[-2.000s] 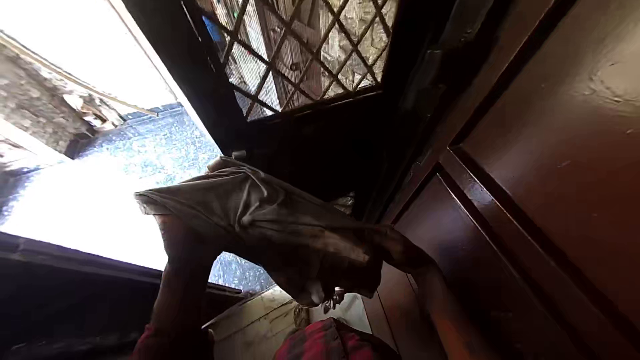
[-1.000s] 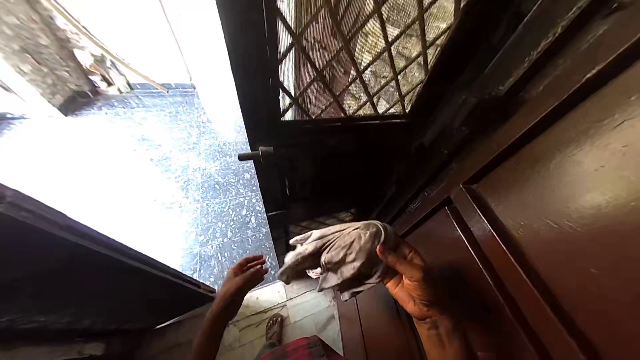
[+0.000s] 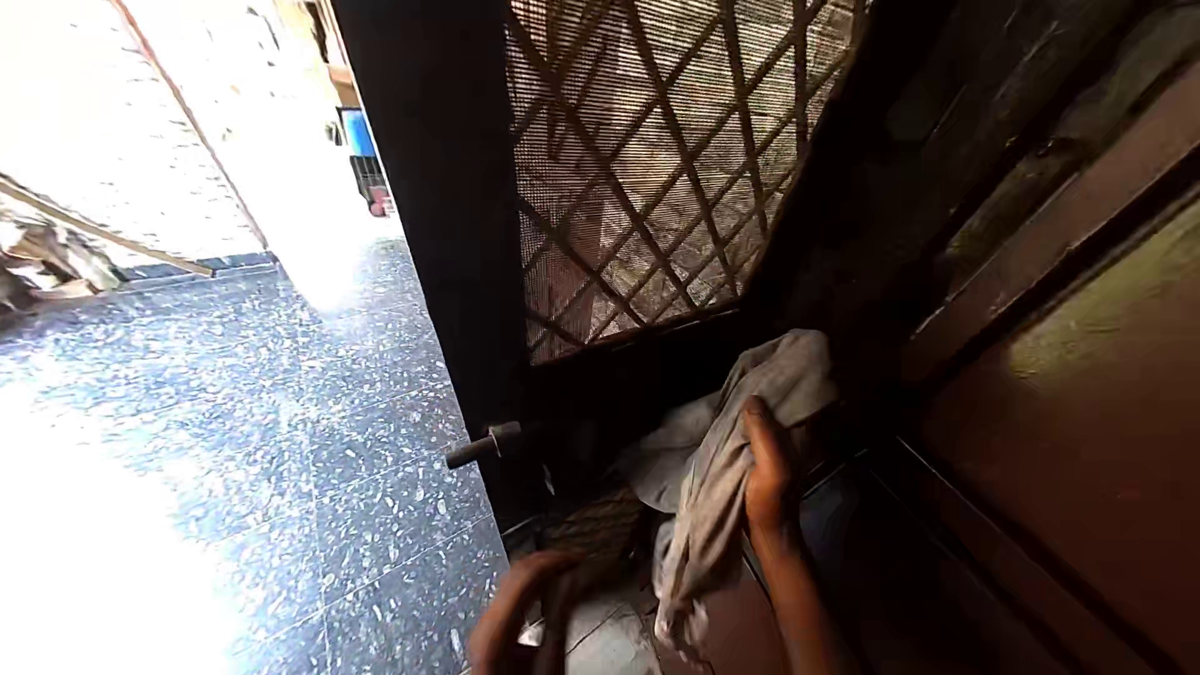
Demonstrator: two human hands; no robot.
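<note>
A crumpled grey cloth hangs from my right hand, whose thumb lies over its folds. It is close to the lower part of a dark door with a diamond-pattern grille and mesh. Whether the cloth touches the door cannot be told. My left hand is low in the view, blurred, left of the cloth's hanging end, with fingers bent and no object visible in it. Above that hand a metal door bolt sticks out from the door's edge.
Speckled floor tiles lie in bright light beyond the doorway at the left. A brown panelled door or cabinet front stands close on the right. Pale floor tiles show at the bottom. A pole leans outside at the far left.
The cloth was spread between both hands two seconds ago, then bunched in my right hand. That hand has since moved up toward the grille door with it. The view is now nearer the door.
</note>
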